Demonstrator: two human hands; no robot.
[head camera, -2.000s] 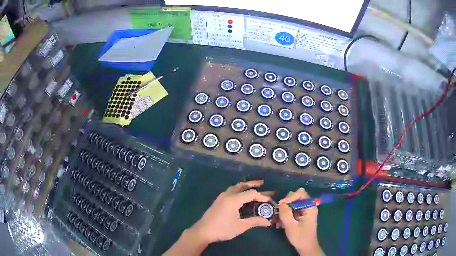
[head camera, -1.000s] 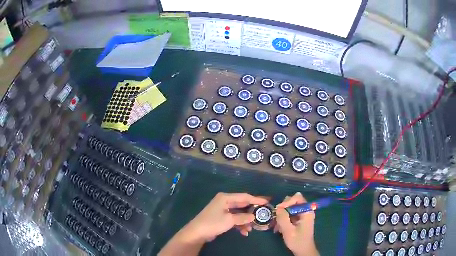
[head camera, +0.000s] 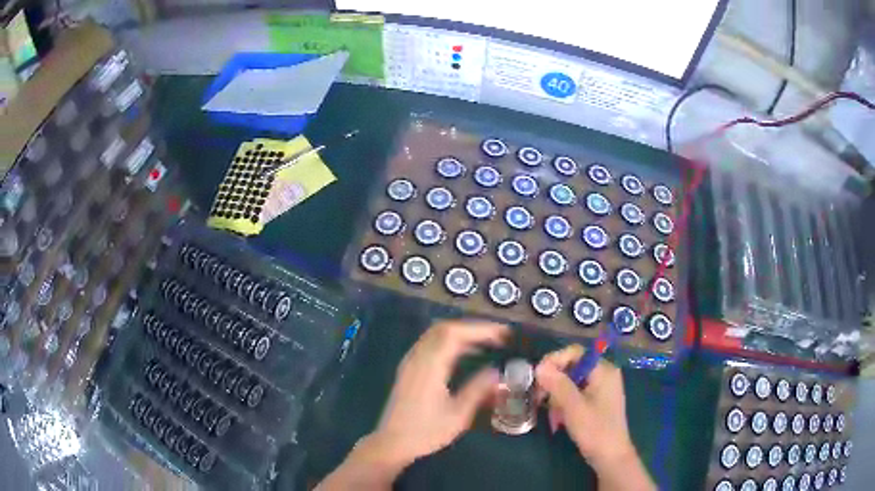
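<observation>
A round metal ring (head camera: 515, 414) lies on the green mat between my hands. A small round speaker driver (head camera: 519, 374) shows blurred just above it, near the fingertips of both hands; which hand bears it, if either, is unclear. My left hand (head camera: 427, 393) is left of the ring, blurred, with fingers curved and thumb apart from them. My right hand (head camera: 590, 403) is right of the ring and grips the blue test probe (head camera: 590, 362), which slants up to the right. The probe's tip is hidden or blurred at my fingers.
The center blister tray (head camera: 422, 297) holds rows of face-up drivers. The left tray (head camera: 317, 297) holds edge-on drivers; another tray (head camera: 792, 374) is lower right. Clear empty trays (head camera: 782, 249), a yellow dot sheet (head camera: 307, 177), a blue bin (head camera: 254, 117) and the red probe lead (head camera: 683, 216) surround the mat.
My left hand has lifted and opened somewhat around the driver. The ring now shows on the mat below it. The probe has turned steeper, and its lead now runs up across the center tray's right edge.
</observation>
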